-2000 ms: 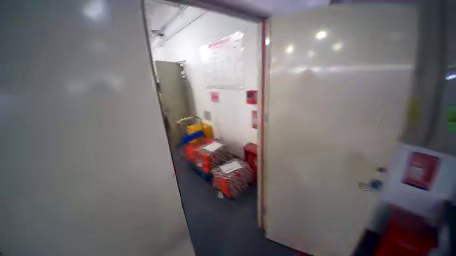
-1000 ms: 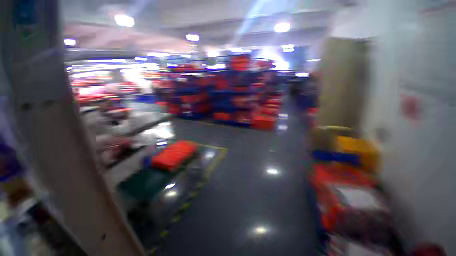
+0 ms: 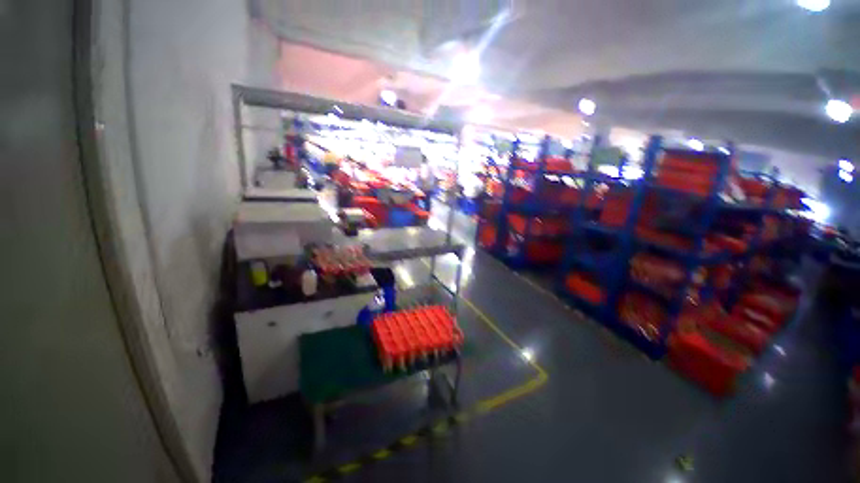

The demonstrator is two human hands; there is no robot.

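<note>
Neither of my hands is in view. Nearest in front of me, a low table with a green top (image 3: 330, 363) stands beside a white cabinet. An orange-red compartment tray stack (image 3: 415, 336) sits on its right part; what the pockets hold is too blurred to tell. Another small tray with reddish items (image 3: 341, 260) lies on the dark counter behind. A blue object (image 3: 379, 307) is between the counter and the tray stack.
White cabinet (image 3: 283, 344) against the left wall. Blue racks (image 3: 634, 255) full of red trays along the right, with a red bin (image 3: 705, 360) at floor level. Yellow floor line (image 3: 514, 389) bends around the table. Grey wall and door edge (image 3: 118, 283) close at left. Bright work area beyond.
The view has moved from the doorway into the hall and turned left. The trolley with red trays has left the picture; the green table and tray stack now show larger and clearer.
</note>
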